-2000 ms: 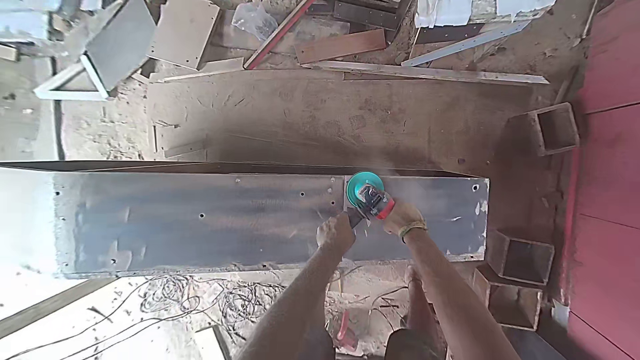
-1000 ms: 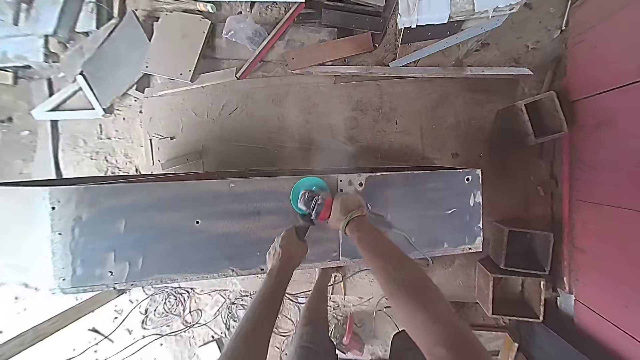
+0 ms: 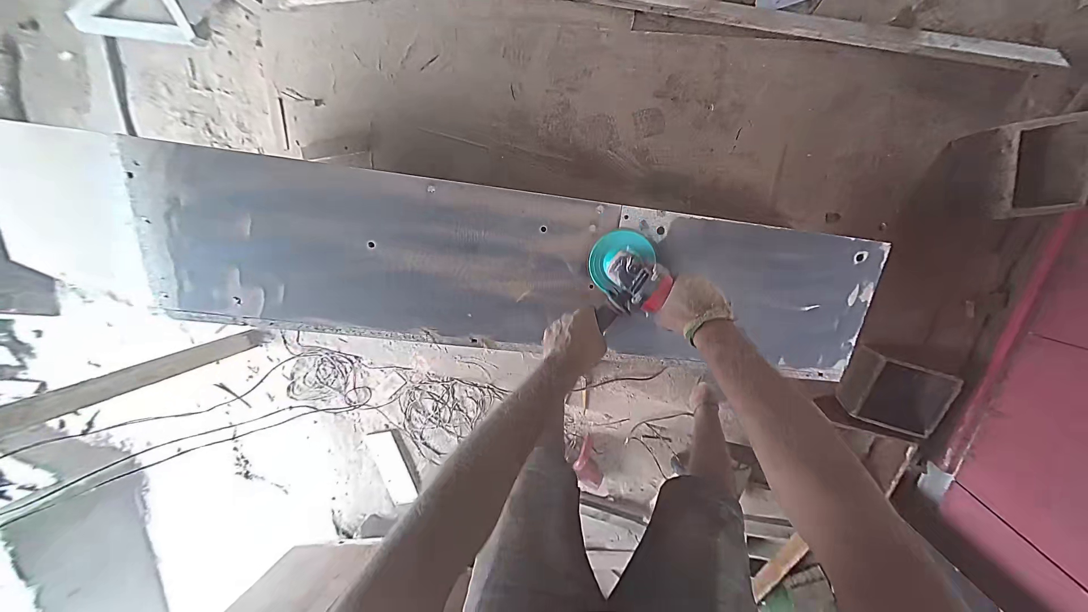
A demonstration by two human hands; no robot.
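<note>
A red and black angle grinder (image 3: pixel 633 282) with a round teal disc (image 3: pixel 620 255) is over a long, dark, flat panel (image 3: pixel 476 255), near a seam and several holes. My left hand (image 3: pixel 575 342) grips the dark side handle at the panel's near edge. Around the red body of the tool, my right hand (image 3: pixel 695 308) is closed, with a band on its wrist. Whether the disc touches the surface cannot be told. Pale worn patches mark both ends of the panel.
Tangled wires (image 3: pixel 442 408) lie on the ground on the near side, left of my legs. A wooden beam (image 3: pixel 127 380) is at the left. Box-shaped pieces (image 3: pixel 905 395) stand at the right beside a red panel (image 3: pixel 1037 408). A long wooden strip (image 3: pixel 850 34) lies beyond.
Both hands and the grinder moved left along the panel between the two earlier frames, and are now back right, by the seam. The view has tilted and shifted.
</note>
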